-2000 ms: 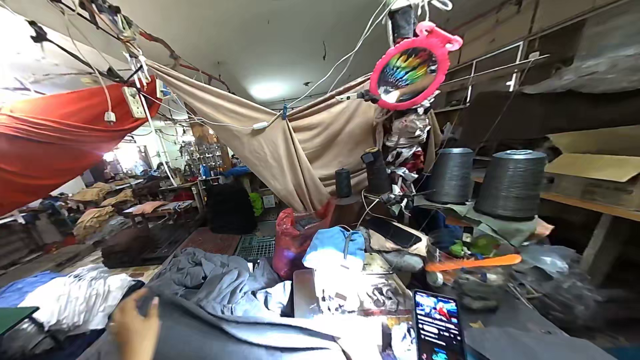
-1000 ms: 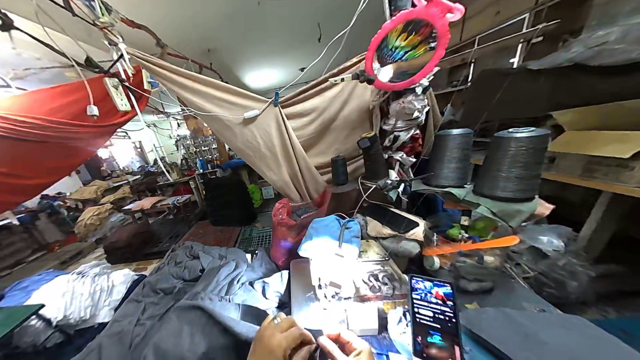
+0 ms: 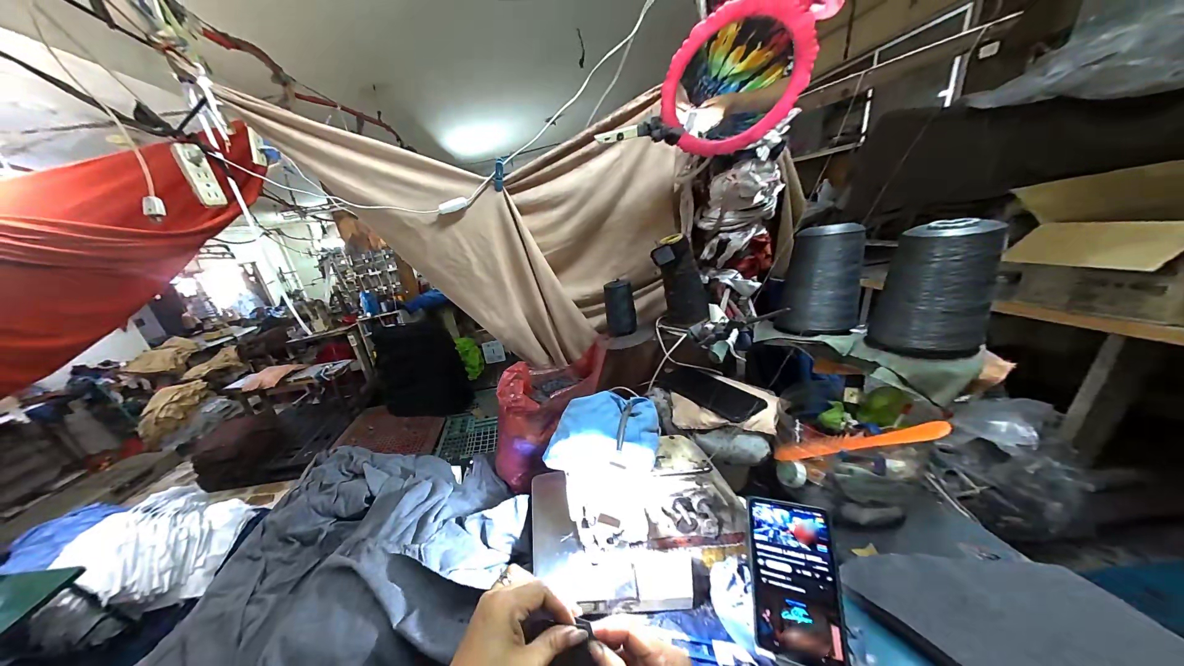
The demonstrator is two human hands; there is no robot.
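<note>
At the bottom middle, my left hand (image 3: 520,622) and my right hand (image 3: 638,643) are close together, fingertips pinching a small piece of dark fabric (image 3: 575,647). Directly beyond them is a sewing machine (image 3: 601,546), brightly lit, with a blue cloth (image 3: 606,430) draped on its top. Gray fabric (image 3: 370,573) lies heaped to the left of my left hand. A smartphone (image 3: 797,583) with its screen lit stands tilted to the right of my right hand. The lower parts of both hands are cut off by the frame edge.
Two large dark thread cones (image 3: 936,287) stand at the back right, near an orange plastic strip (image 3: 865,441) and a second phone (image 3: 714,395). A red plastic bag (image 3: 518,435) sits behind the machine. White garments (image 3: 153,546) are piled left. A pink-rimmed mirror (image 3: 740,74) hangs above.
My left hand, open over the gray fabric at the left two seconds ago, has moved right to the machine's front. My right hand has come into view beside it. Both now pinch dark fabric.
</note>
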